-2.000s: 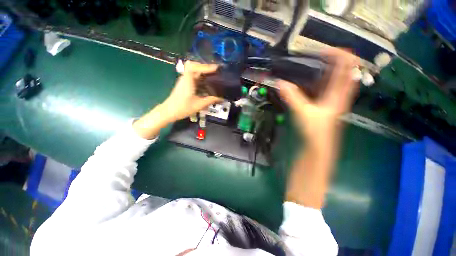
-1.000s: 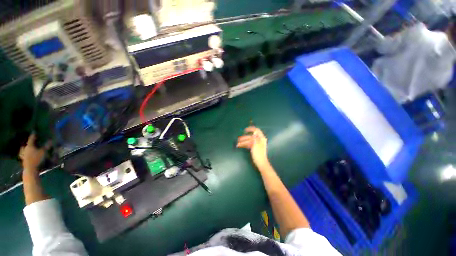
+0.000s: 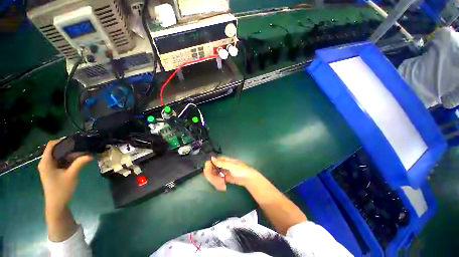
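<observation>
My left hand (image 3: 58, 173) holds a black power adapter (image 3: 73, 149) at the left end of the test fixture, beside the cream socket block (image 3: 121, 159). Black cable runs from there behind the socket. My right hand (image 3: 229, 173) is at the front right of the fixture, fingertips pinched on a small dark plug (image 3: 219, 171). The black base plate (image 3: 156, 175) carries a lit red switch (image 3: 142, 180), green circuit boards (image 3: 176, 138) and green buttons (image 3: 167, 110).
Instruments (image 3: 196, 42) stand on a raised shelf behind, with a red lead and a blue wire coil (image 3: 108, 98). A blue tray (image 3: 322, 68) with white lining is at right, above a lower blue bin (image 3: 329, 183) of black items. A person's sleeve (image 3: 428, 68) shows top right.
My left hand has come from the far left back edge to the socket, now with an adapter. My right hand has moved left and down to the fixture and closed on a plug. The view has shifted.
</observation>
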